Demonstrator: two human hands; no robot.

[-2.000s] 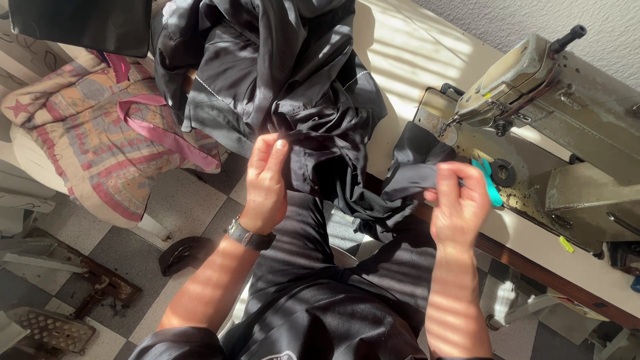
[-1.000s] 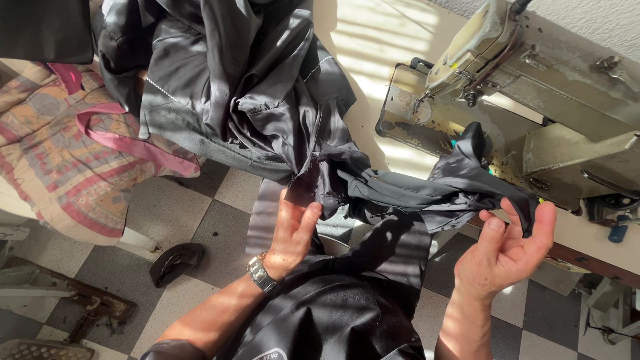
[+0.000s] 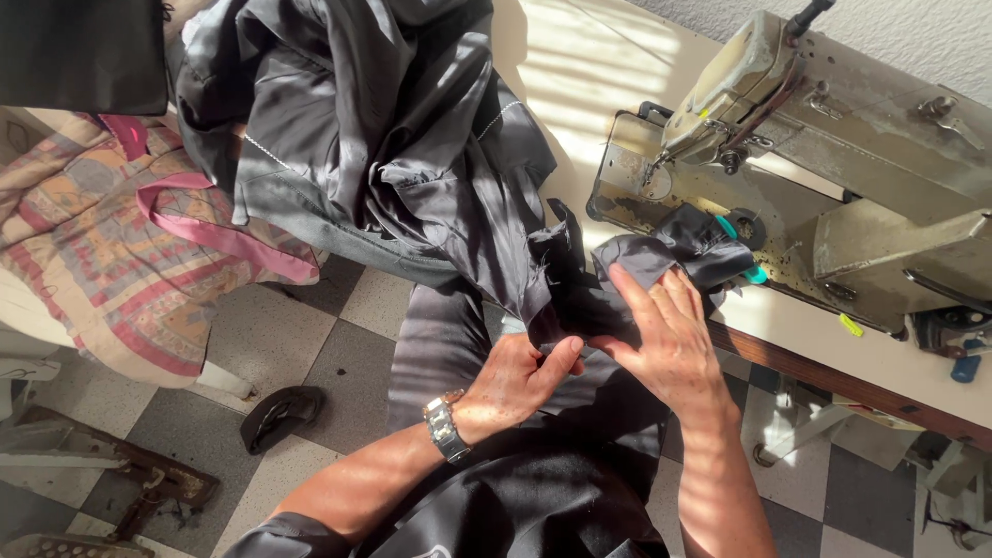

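Note:
A dark lined garment [image 3: 372,147] with white stitching lies bunched on the table's left part and hangs toward my lap. My left hand [image 3: 515,384], with a metal-banded watch [image 3: 446,428] on its wrist, grips the lower end of its dark fabric between thumb and fingers. My right hand [image 3: 659,341] lies with spread fingers against a dark satin-like piece [image 3: 635,260] of the same cloth, its thumb near my left thumb. Whether the right fingers pinch any cloth is hidden. Part of the cloth lies over turquoise-handled scissors [image 3: 756,273] on the sewing machine's bed.
An industrial sewing machine [image 3: 868,116] stands on the white table [image 3: 783,333] at right, a small yellow-green item [image 3: 851,325] before it. A patchwork cloth [image 3: 93,225] with a pink strap drapes at left. A dark curved item [image 3: 280,418] lies on the checkered floor, near a metal pedal [image 3: 70,546].
My right hand has moved left from its raised place at the right, close to my left hand. The stretched end of cloth now lies slack by the machine.

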